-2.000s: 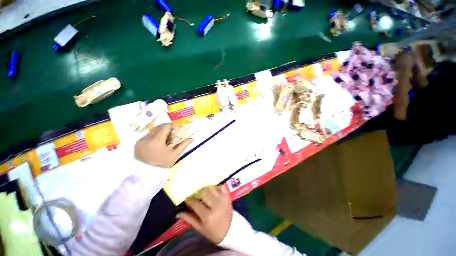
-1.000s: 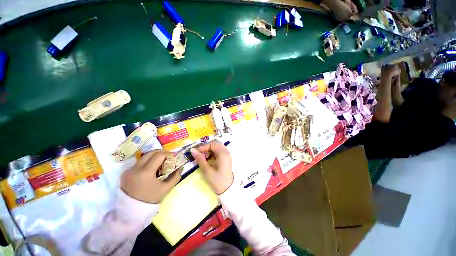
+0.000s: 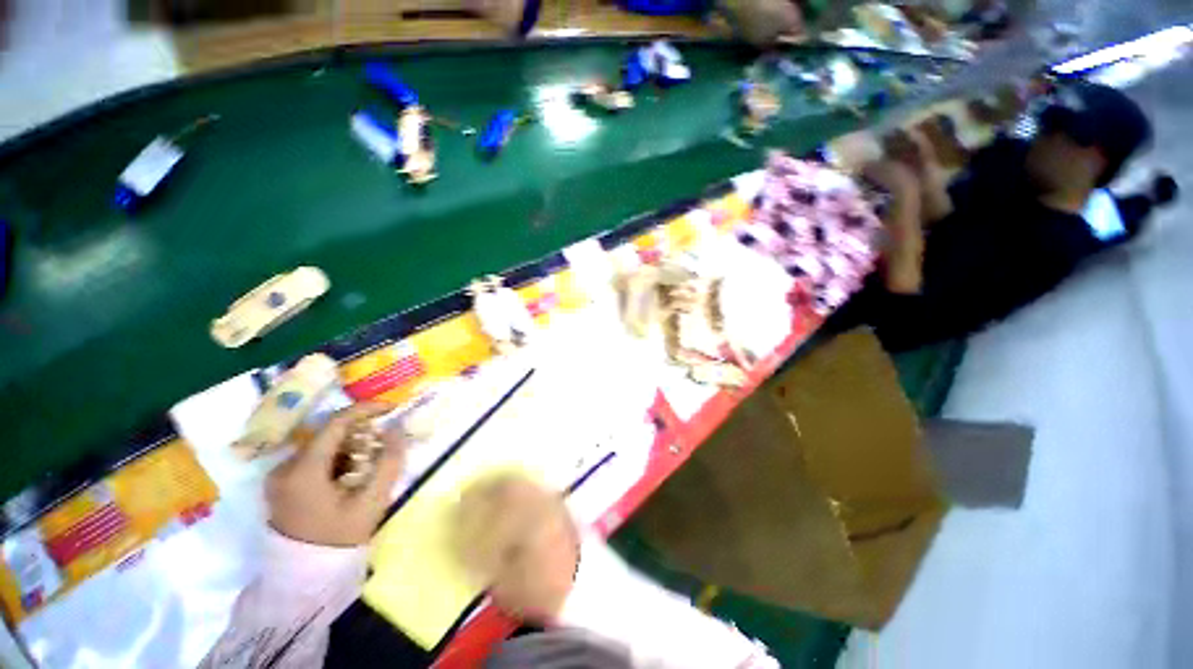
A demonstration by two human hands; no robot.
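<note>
My left hand [image 3: 321, 486] is closed on a beige module [image 3: 360, 451] at the left of the ledge. My right hand [image 3: 517, 542] is blurred and lies over the yellow release sheet [image 3: 421, 575]; its fingertips cannot be made out, nor whether it holds anything. Another beige module [image 3: 288, 405] lies on the white paper just beyond my left hand. A black strip [image 3: 465, 442] runs along the upper edge of the yellow sheet, and a shorter dark strip shows right of my right hand.
A beige module pile [image 3: 680, 314] and a pink heap [image 3: 818, 229] lie along the ledge to the right. The green belt [image 3: 432, 248] carries blue battery cells and a beige module [image 3: 271, 307]. An open carton [image 3: 798, 484] stands below the ledge. A person in black sits at the right.
My right hand has moved away from the module in my left hand, down and back to the yellow sheet. My left hand still holds the module. The view has shifted.
</note>
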